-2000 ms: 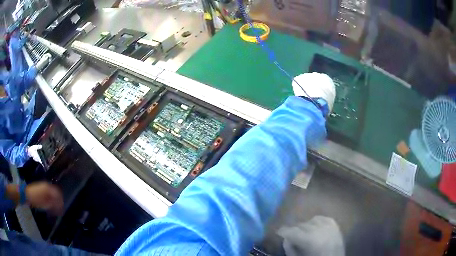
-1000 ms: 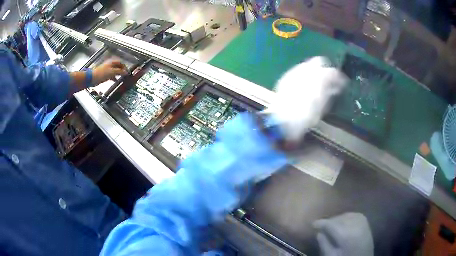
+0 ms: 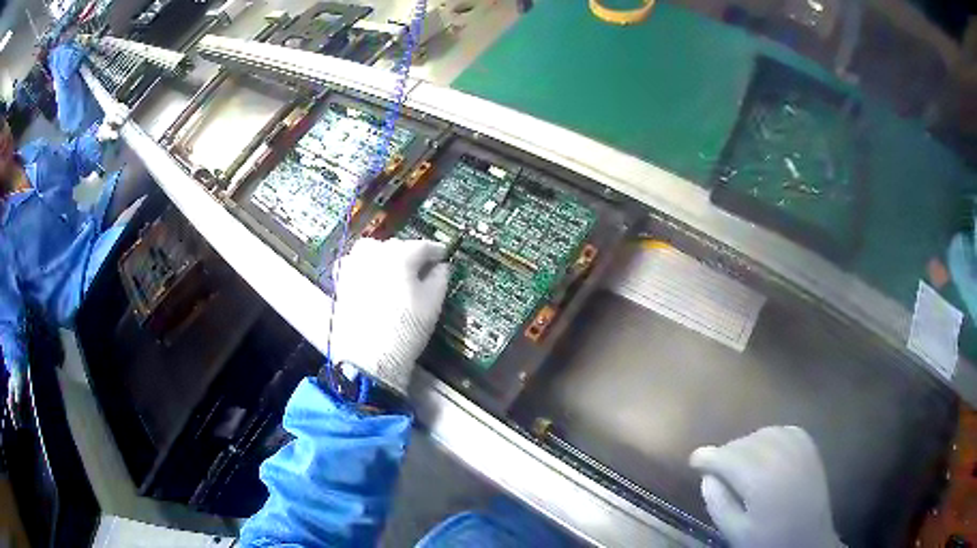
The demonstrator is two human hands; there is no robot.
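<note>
My left hand (image 3: 389, 305), in a white knit glove with a strap at the wrist, is over the near green circuit board (image 3: 514, 246) in its black carrier (image 3: 616, 230). Its fingertips are at the board's left part; whether they pinch anything is hidden. A second populated board (image 3: 327, 171) lies in a carrier just up the line. My right hand (image 3: 769, 487), also gloved, is at the lower right with curled fingers, cut off by the bottom edge; I cannot tell if it holds anything. A black tray (image 3: 787, 161) with small green pieces lies on the green mat.
A printed white sheet (image 3: 691, 294) lies inside the line, right of the near carrier. Silver rails (image 3: 230, 262) run along the line. A blue-violet coiled cord (image 3: 391, 118) hangs across the view. A black tote (image 3: 204, 353) stands at left, near a blue-smocked person (image 3: 54, 214).
My left hand has moved from beside the mat's tray back and left to the near board. My right hand stays low at the right. The person close at left has gone from the line.
</note>
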